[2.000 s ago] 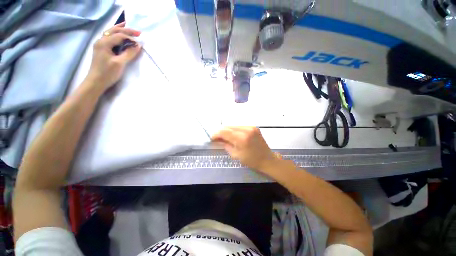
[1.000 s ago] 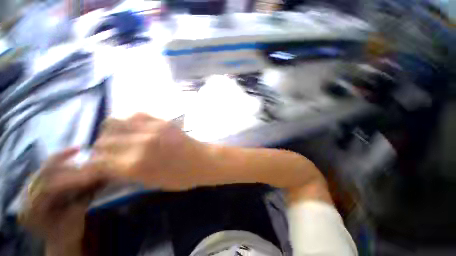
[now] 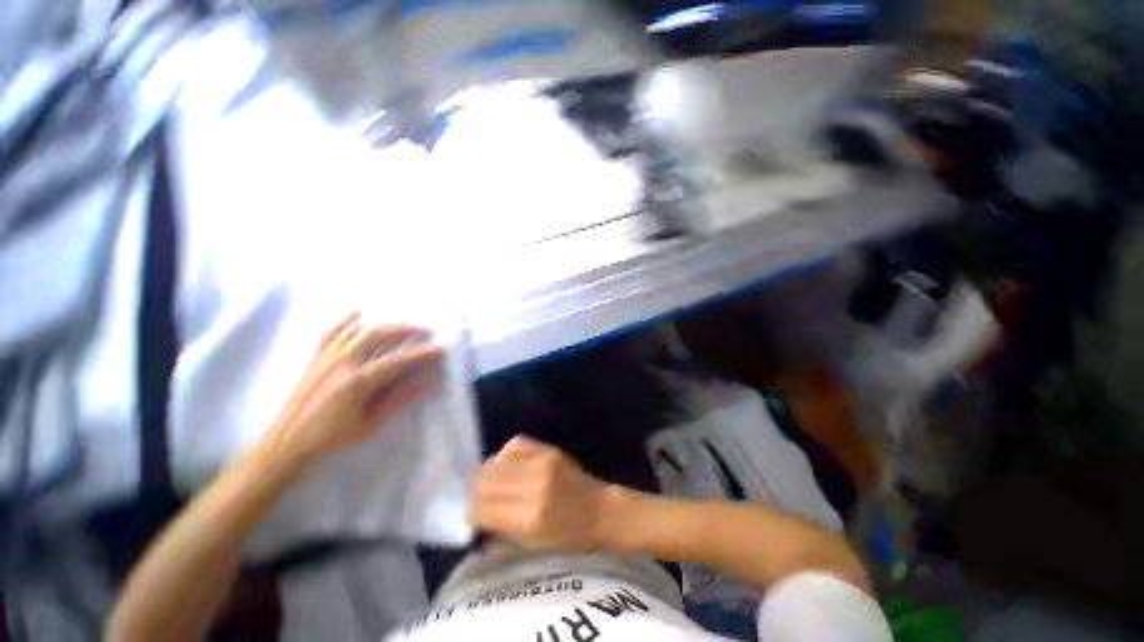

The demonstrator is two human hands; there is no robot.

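Observation:
A light grey panel (image 3: 238, 376), almost white under the lamp, lies over the table's left part and hangs over the front edge towards my lap. My left hand (image 3: 345, 389) lies on it near the table edge, fingers bent over the cloth; whether it grips the cloth cannot be told. My right hand (image 3: 533, 492) is closed at the panel's lower right corner, in front of the table edge, and holds that corner. A dark strip of cloth (image 3: 158, 301) runs along the panel's left side. The picture is blurred.
The sewing machine head (image 3: 464, 44) is at the top, blurred. Dark tools (image 3: 665, 188), probably scissors, lie right of the bright area. The table-edge ruler (image 3: 602, 286) slants up to the right. Grey cloth (image 3: 57, 251) is heaped at the left. More pieces (image 3: 753, 458) lie below the table, with something green at lower right.
The view has swung right and down. The hands, close together at the left a second ago, are now apart, the right one lower by the lap. The panel now hangs over the front edge.

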